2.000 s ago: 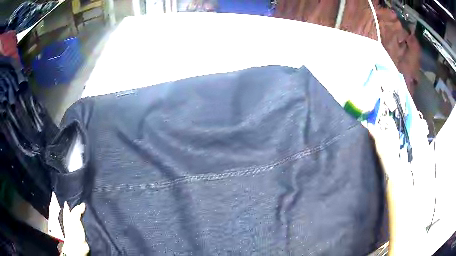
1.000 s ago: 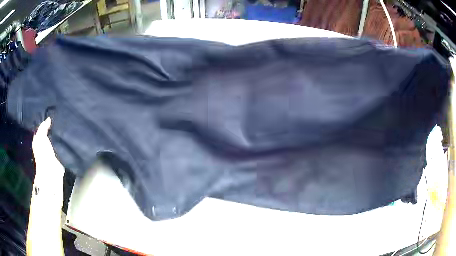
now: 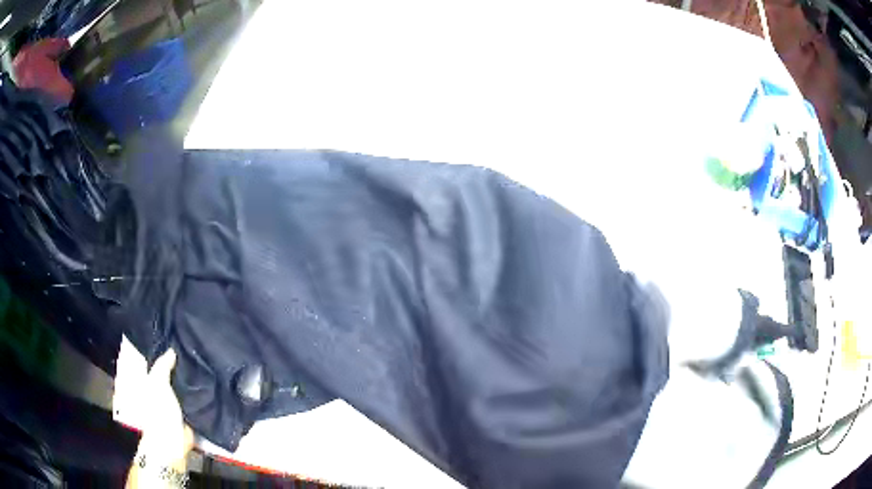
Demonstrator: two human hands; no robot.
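Observation:
A dark denim garment (image 3: pixel 382 277) lies across the white table (image 3: pixel 430 86), plain panel up, with soft folds. Its narrower, bunched end is at the left, with a small opening near the lower left edge. My left hand (image 3: pixel 153 392), pale and overexposed, grips the cloth at the lower left; its fingertips are partly hidden. At the garment's right end, a pale blurred area and a dark curved edge show. My right hand cannot be clearly made out there, nor can any tool in it.
A blue tray (image 3: pixel 795 229) with dark tools stands at the table's right, beside a green roll (image 3: pixel 729 173). A dark flat case (image 3: pixel 801 298) and thin cords lie below it. Dark garments (image 3: pixel 43 181) hang at the left, near a blue crate (image 3: pixel 143 84) on the floor.
The garment was spread flat, then lifted and stretched wide between both sides; now it is down on the table. My left hand has moved lower and right since one second ago.

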